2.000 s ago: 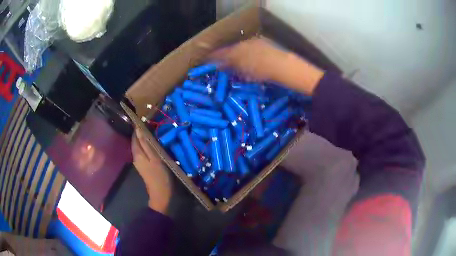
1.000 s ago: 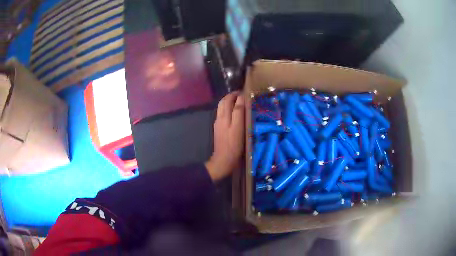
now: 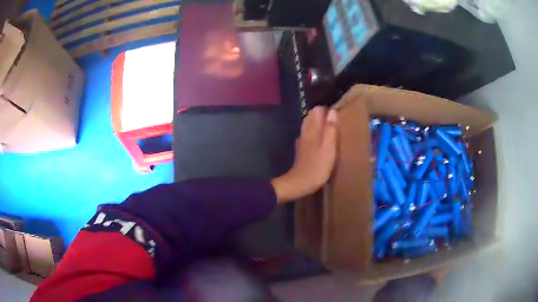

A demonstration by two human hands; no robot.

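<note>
An open brown carton (image 3: 348, 194) stands at the right of the bench, heaped with blue-wrapped battery cells (image 3: 422, 189) with thin red wires and tiny white plugs. My left hand (image 3: 312, 156) is bare and lies against the carton's left wall, with its fingertips by the upper left edge. My right hand (image 3: 439, 274) shows only as a small blurred patch of skin under the carton's near side. Its fingers and grip are hidden.
The black spot welder (image 3: 413, 53) stands directly behind the carton. A maroon mat (image 3: 253, 82) lies left of it on the dark bench (image 3: 230, 141). A red stool (image 3: 147, 88), large carton (image 3: 47, 94) and slatted pallet (image 3: 112, 23) are on the blue floor.
My right hand has left the cells inside the carton and is now low at its near side. My left hand stays at the left wall. The view has turned, and the carton appears further right.
</note>
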